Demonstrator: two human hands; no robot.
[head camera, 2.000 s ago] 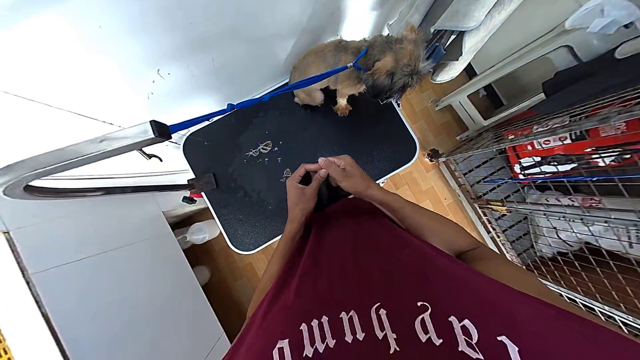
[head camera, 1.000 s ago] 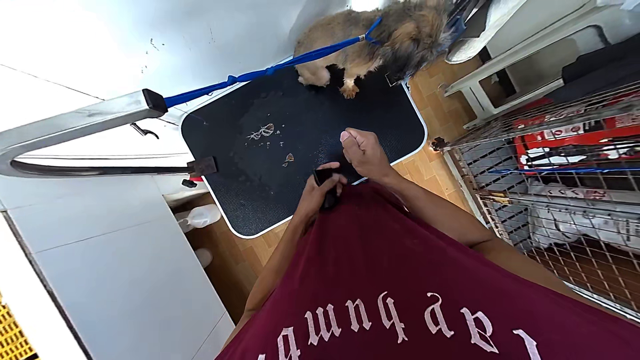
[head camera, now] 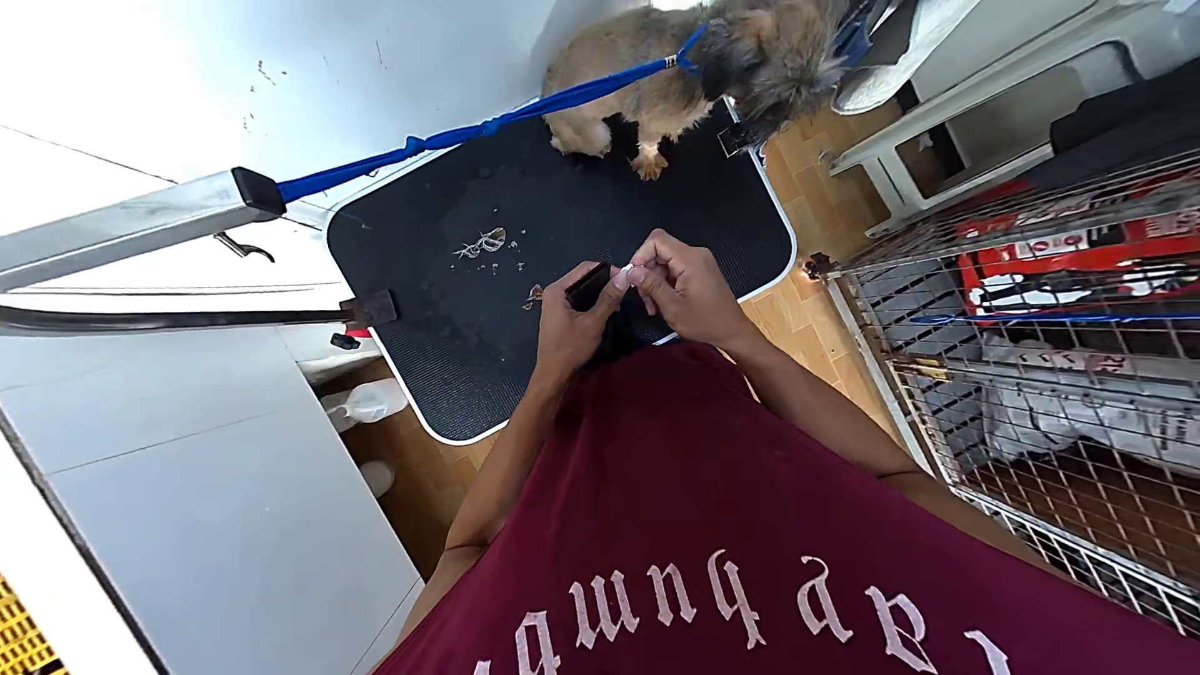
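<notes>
My left hand point(head camera: 574, 323) is closed around a small black object point(head camera: 589, 287), whose kind I cannot tell. The fingertips of my right hand point(head camera: 689, 289) meet those of the left at a tiny white piece point(head camera: 628, 272), pinched between them. Both hands are over the near edge of a black grooming table point(head camera: 450, 347) with a white rim. At the table's far side stands a brown and grey long-haired dog point(head camera: 628, 70), its head toward the right. A blue leash point(head camera: 487, 127) runs from the dog's neck to a metal grooming arm point(head camera: 141, 220).
Small pale clumps of hair or debris point(head camera: 483, 244) lie on the tabletop. A wire cage point(head camera: 1022, 375) with red and white bags stands at the right. White wall or cabinet panels point(head camera: 216, 469) are at the left, beside a translucent plastic container point(head camera: 375, 401) low down.
My hands were together two seconds ago, then apart with my right hand raised; now their fingertips meet again. The dog's head has moved from its place two seconds ago.
</notes>
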